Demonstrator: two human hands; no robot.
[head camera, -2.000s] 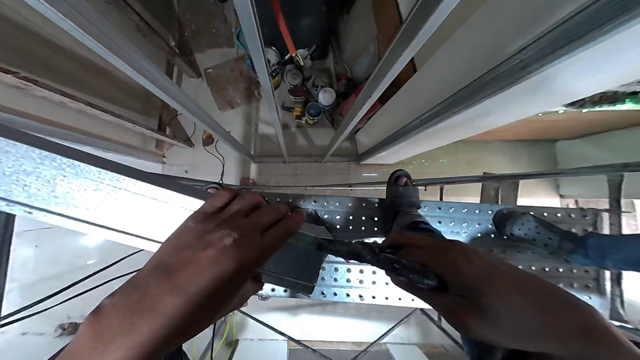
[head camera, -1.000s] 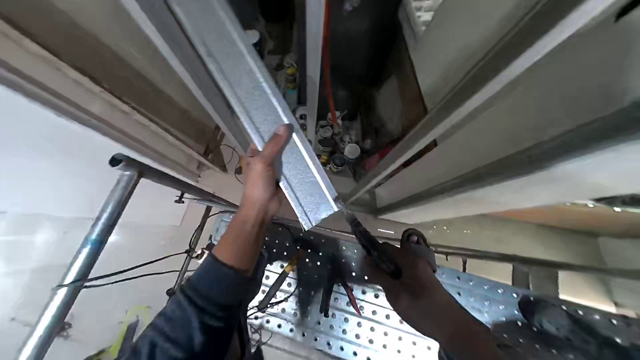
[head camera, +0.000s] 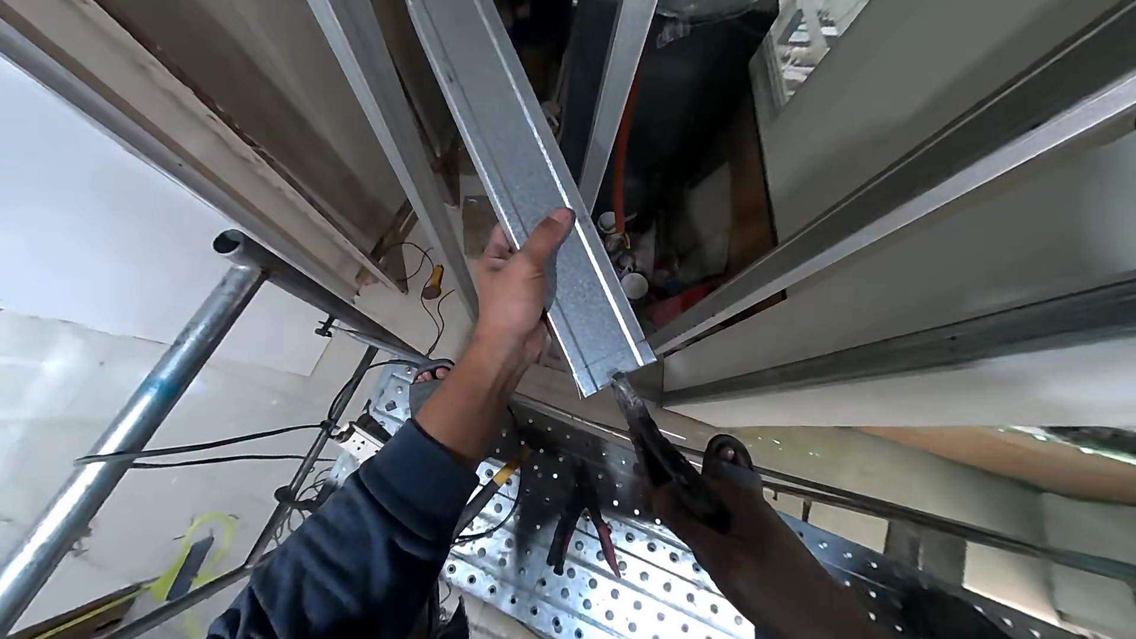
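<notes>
My left hand (head camera: 519, 288) grips a galvanized metal stud (head camera: 550, 186) near its lower end, thumb across its face. The stud slants from the top of the view down to the centre. Dark-handled snips (head camera: 661, 444) are in my right hand (head camera: 723, 510), their jaws touching the cut end of the stud. Whether the jaws are closed on the metal cannot be told. Below, a tool with red and black handles (head camera: 584, 524) lies on the perforated metal scaffold plank (head camera: 639, 577), close to a yellow-and-black tool (head camera: 501, 475).
Upright metal studs (head camera: 617, 98) stand ahead. A scaffold pipe frame (head camera: 169, 382) with black cables (head camera: 222, 448) is at the left. A metal rail (head camera: 932, 524) runs along the plank's far side. Cans (head camera: 634, 284) and a red hose (head camera: 621, 169) are far below between the studs.
Two seconds ago both hands were low over the plank. The stud then came up in my left hand, slanting away. Since one second ago, the hold and the snips at its end look much the same.
</notes>
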